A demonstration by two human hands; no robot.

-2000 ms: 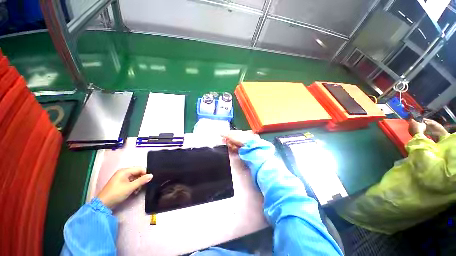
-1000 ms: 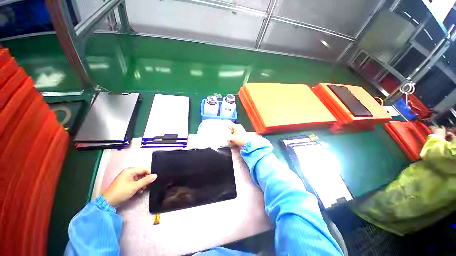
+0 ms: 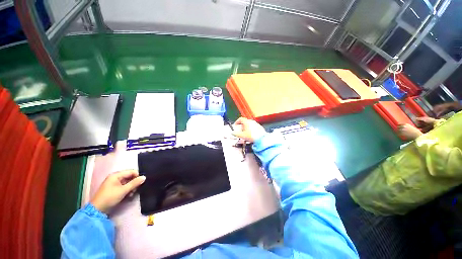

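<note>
The joined screen assembly (image 3: 183, 177), a black glossy rectangle, lies on the pale work mat (image 3: 202, 230), with a small gold flex cable (image 3: 150, 220) at its lower left edge. My left hand (image 3: 119, 189) grips its left edge, thumb on top. My right hand (image 3: 246, 130) is beyond its upper right corner, fingers pinched on what looks like clear protective film (image 3: 263, 174). The film's glinting, creased outline hangs below the hand over the mat's right side; its full extent is hard to see. A light glint shows at the screen's upper right corner.
Display panels stand stacked at back left (image 3: 91, 123) and beside them (image 3: 153, 117). A blue bottle holder (image 3: 206, 109) is behind white wipes (image 3: 204, 125). Orange foam trays stand at left (image 3: 23, 177) and back right (image 3: 276, 96). More modules lie right (image 3: 324, 157). A person in yellow (image 3: 410, 167) works at right.
My right hand has moved from the screen's upper right corner away to the right, and creased clear film now shows below it. My left hand stays on the left edge. The camera view has shifted slightly.
</note>
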